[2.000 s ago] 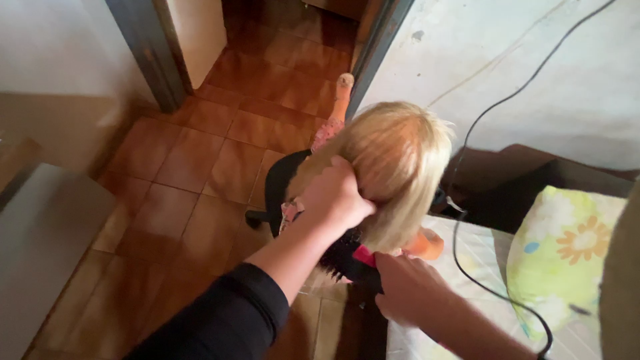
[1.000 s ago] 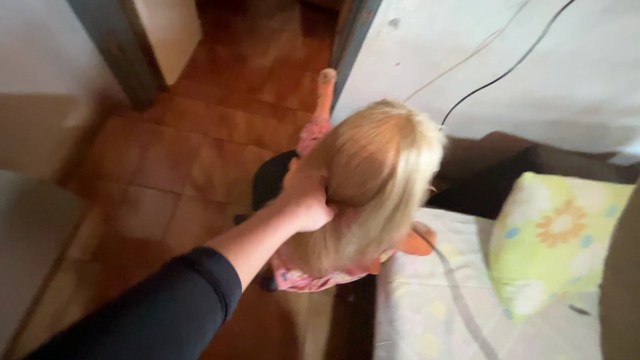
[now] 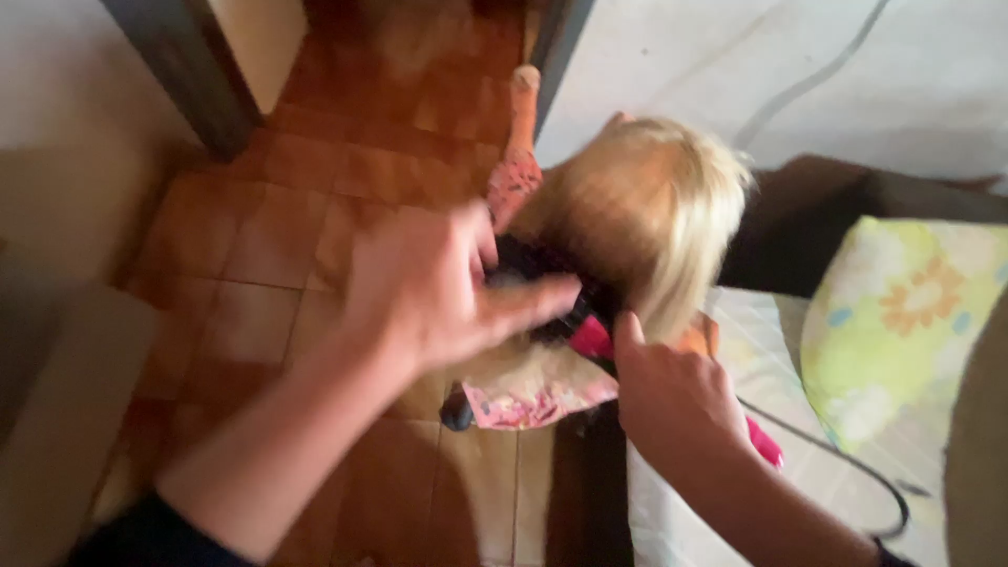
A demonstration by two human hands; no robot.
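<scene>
Seen from behind and above, a person with long blond hair [image 3: 630,213] wears a pink patterned garment [image 3: 535,402]. My right hand [image 3: 677,386] is closed around a pink-handled, corded hairbrush [image 3: 592,339], whose dark bristled head lies against the lower hair. Its other pink end shows beyond my wrist. My left hand [image 3: 441,283], blurred by motion, is just left of the hair and bristles, with thumb and fingers apart and nothing visible in it. Part of the brush head is hidden behind my left thumb and the hair.
A black cord [image 3: 850,457] runs over the light bed cover [image 3: 756,339] at right, beside a yellow-green floral pillow [image 3: 906,315]. The person's arm [image 3: 524,110] extends toward the doorway frame [image 3: 563,63]. Reddish floor tiles [image 3: 268,228] lie at left; a pale wall stands behind.
One second ago my left hand held the hair; now it is off to the left with its fingers apart. My right hand and the brush, out of sight then, are in view at the hair's lower right.
</scene>
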